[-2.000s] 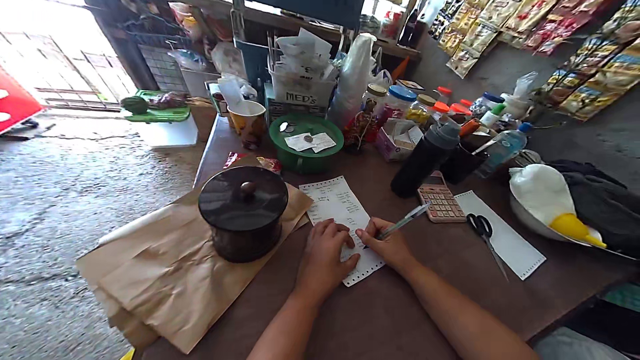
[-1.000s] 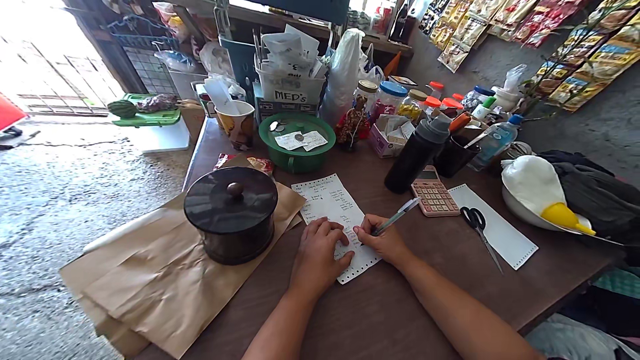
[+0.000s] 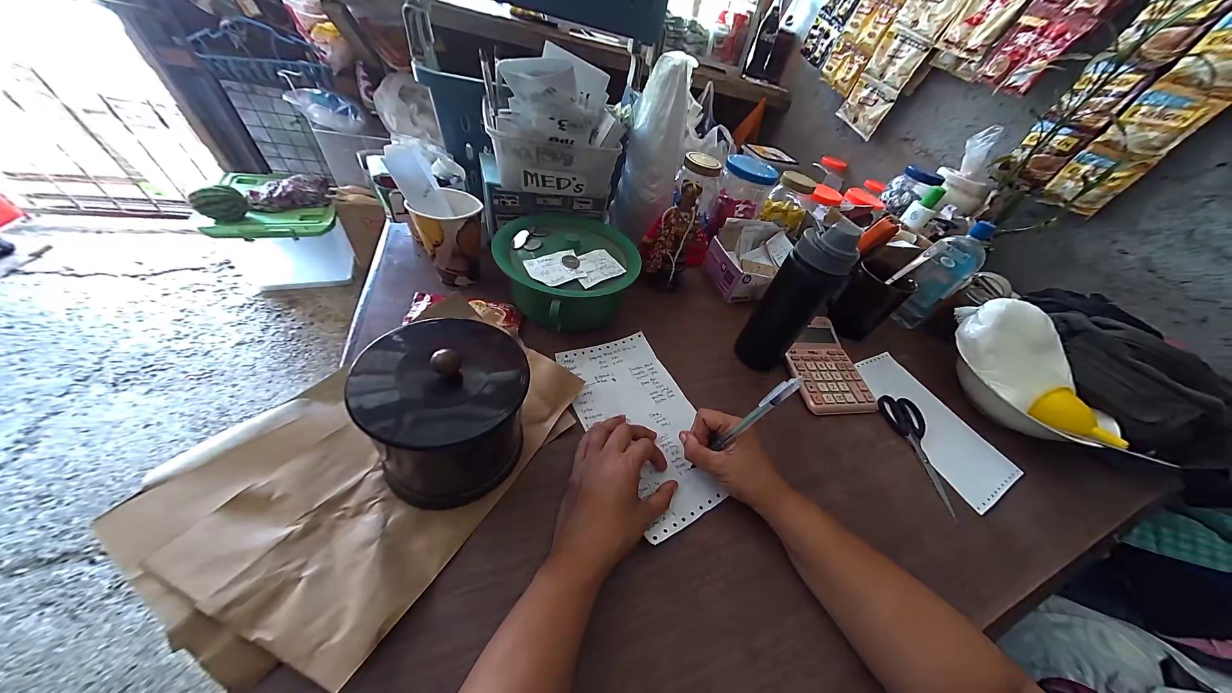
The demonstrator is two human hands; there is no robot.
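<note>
My right hand point(image 3: 736, 457) grips a pen point(image 3: 760, 412), its tip end hidden by the fingers, over a handwritten paper sheet with punched edges point(image 3: 626, 380). My left hand point(image 3: 616, 486) lies on the lower left part of that sheet, fingers apart and thumb toward the right hand. To the left, a dark lidded pot point(image 3: 438, 404) stands on brown paper point(image 3: 279, 539). Right of the sheet are a pink calculator point(image 3: 831, 377), black-handled scissors point(image 3: 919, 448) and a second white paper strip point(image 3: 962, 452). A black bottle point(image 3: 794, 298) is just behind the calculator.
A green tub point(image 3: 568, 303) with coins and paper slips stands behind the sheet, beside a patterned cup point(image 3: 450, 241). Jars point(image 3: 746, 188), a small box point(image 3: 736, 274) and a dark pen holder point(image 3: 866, 298) line the back. A bowl point(image 3: 991, 395) with a yellow funnel point(image 3: 1068, 414) is at right.
</note>
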